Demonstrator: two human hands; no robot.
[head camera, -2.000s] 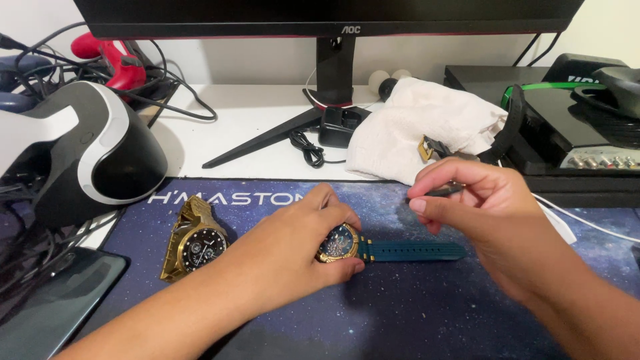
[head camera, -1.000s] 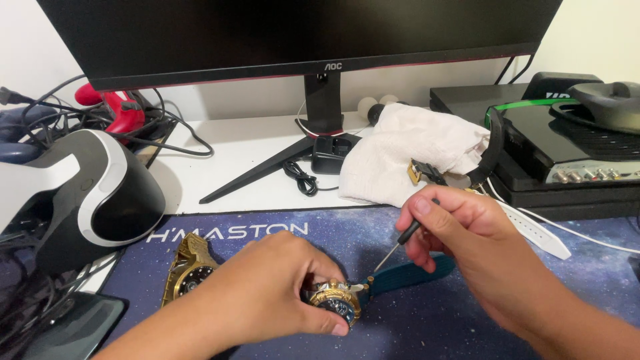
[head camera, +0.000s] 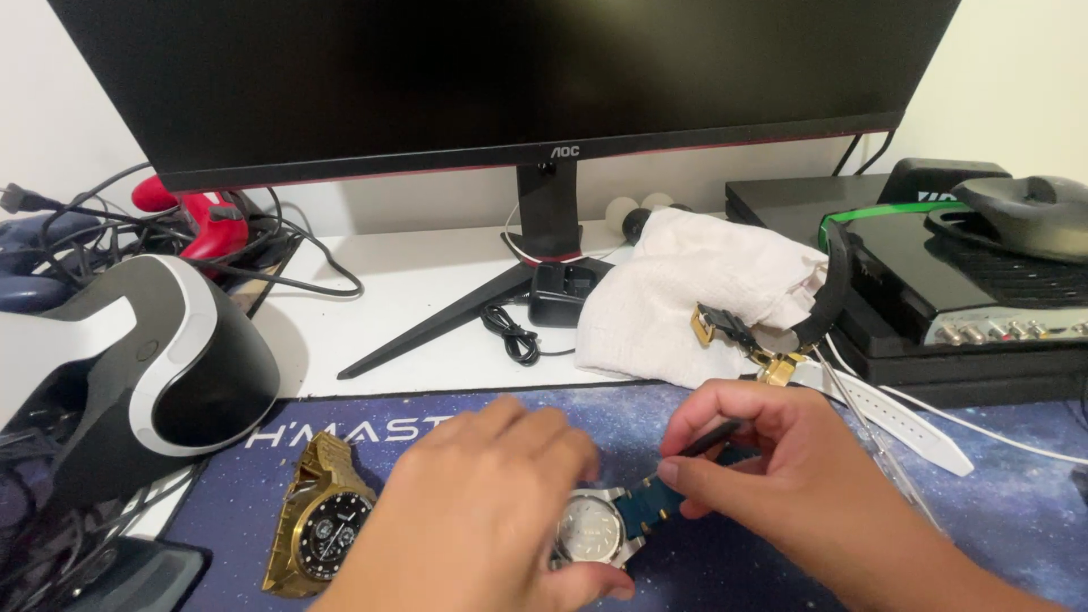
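Note:
My left hand (head camera: 493, 501) holds a wristwatch (head camera: 591, 527) by its case, fingers around the left side, thumb along the lower edge. A silver-coloured face of the case is up. The watch's blue strap (head camera: 650, 503) runs right, partly beneath my right hand (head camera: 748, 476). That hand pinches a small dark-handled screwdriver (head camera: 712, 438) between thumb and fingers, over the strap near the case. Its tip is hard to make out. Left of my left hand, a gold-coloured wristwatch with a black dial (head camera: 334, 534) lies on the printed desk mat (head camera: 408, 408).
A white cloth (head camera: 680, 280) lies behind my right hand, with a black strap and gold-coloured buckle (head camera: 704, 325) against it. A white watch strap (head camera: 901, 416) is to the right. The monitor stand (head camera: 450, 319), a VR headset (head camera: 204, 357), tangled cables and a black device (head camera: 1003, 280) surround the mat.
The watch in my left hand showed its dark dial and gold-coloured bezel earlier; now a silver-coloured face is up. My right hand has moved in closer to the case, still with the screwdriver.

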